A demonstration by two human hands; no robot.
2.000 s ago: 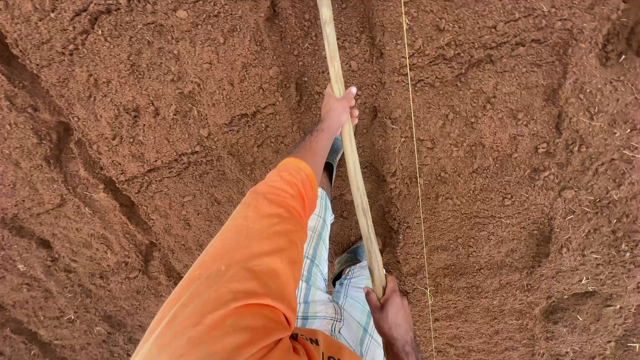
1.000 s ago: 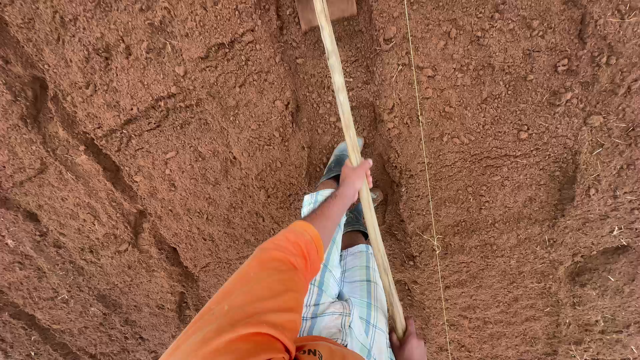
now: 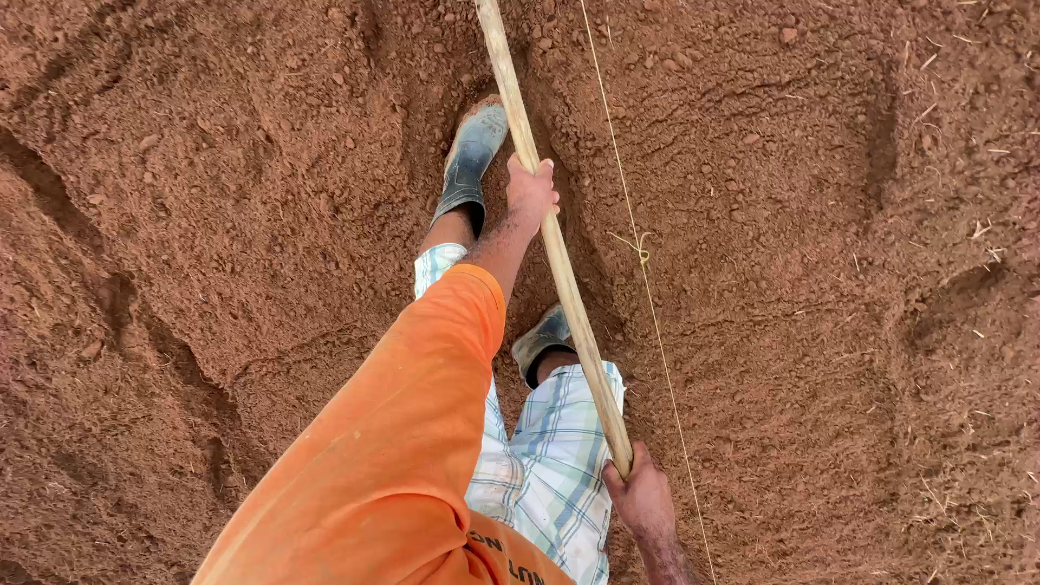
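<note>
A long wooden handle (image 3: 561, 252) runs from the top edge of the head view down to the lower middle, slanting a little to the right. My left hand (image 3: 533, 193) is closed around its middle part, beside a rubber boot. Lower down, my right hand (image 3: 640, 486) grips the handle's near end, close to the checked shorts (image 3: 561, 447). The far end of the handle lies outside the view, so whatever it bears there is hidden.
A thin string (image 3: 662, 349) with a knot stretches along the right of the handle over reddish soil (image 3: 796, 357). My boots (image 3: 475, 150) stand in a shallow furrow, one ahead of the other. Cracks and ridges cross the soil at left.
One boot has stepped forward from beside the other. The metal blade seen at the handle's far end one second ago is out of view now. Both hands remain on the handle.
</note>
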